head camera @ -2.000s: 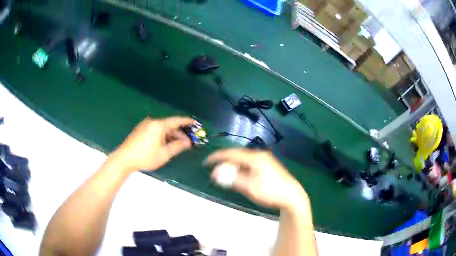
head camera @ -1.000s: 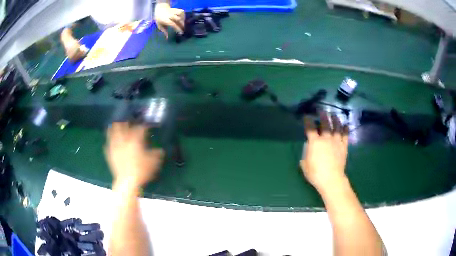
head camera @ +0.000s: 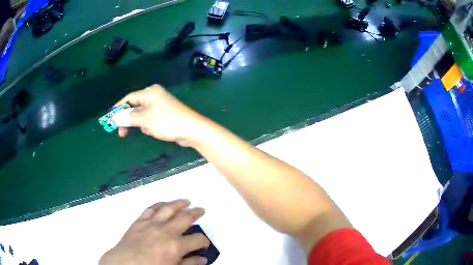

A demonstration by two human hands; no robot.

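My right hand (head camera: 153, 114) reaches out over the green belt and pinches a circuit board (head camera: 109, 122), its green side showing. A white wrap covers a fingertip on that hand. My left hand (head camera: 161, 235) is low over the white work surface, its fingers on a black adapter housing (head camera: 209, 252). The fingers partly hide the housing, and I cannot tell if they grip it.
The green belt (head camera: 290, 88) carries a unit with an open board (head camera: 208, 63), a pale-faced adapter (head camera: 218, 10) and black cords. Small black parts lie at the lower left of the white surface (head camera: 342, 155). Blue bins (head camera: 446, 124) stand at right.
My right hand now holds a circuit board and is further left in the view. My left hand has moved from over the belt to the black housing on the white surface. The view has turned.
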